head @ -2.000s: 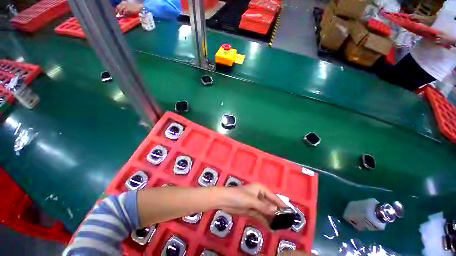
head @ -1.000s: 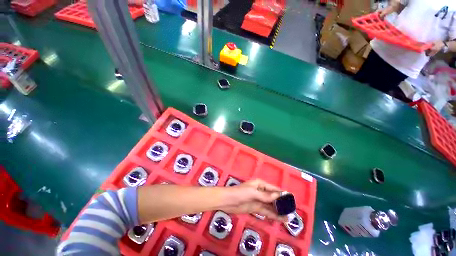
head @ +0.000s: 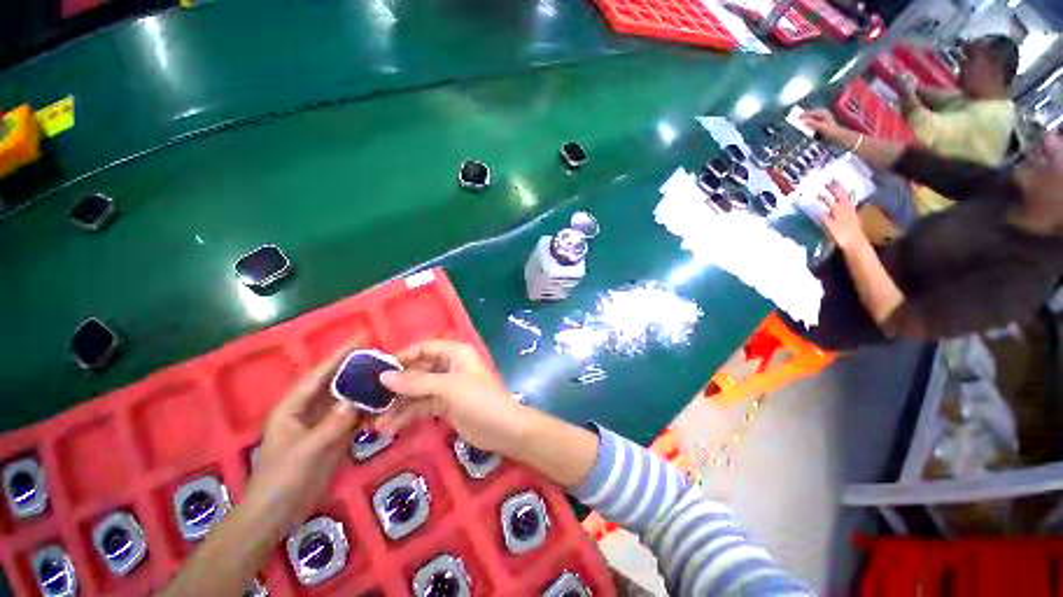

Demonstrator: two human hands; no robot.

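A smartwatch unit with a black face and a bright metal rim is held over the red tray. My left hand grips it from the left side. My right hand is on its right side, with the thumb at the face's edge. The fingers behind the unit are partly hidden. Silver watch cases with dark round centres sit in the tray's nearer pockets, such as this watch case. Several pockets in the far row are empty.
Several loose watch units lie on the green belt. A white solvent bottle stands beyond the tray, beside shiny clear film scraps. A white sheet and two seated people are at right. A yellow box is at left.
The view has turned to the right. My right hand has come into view and touches the watch unit. My left hand has moved the unit from the tray's right side to its far edge.
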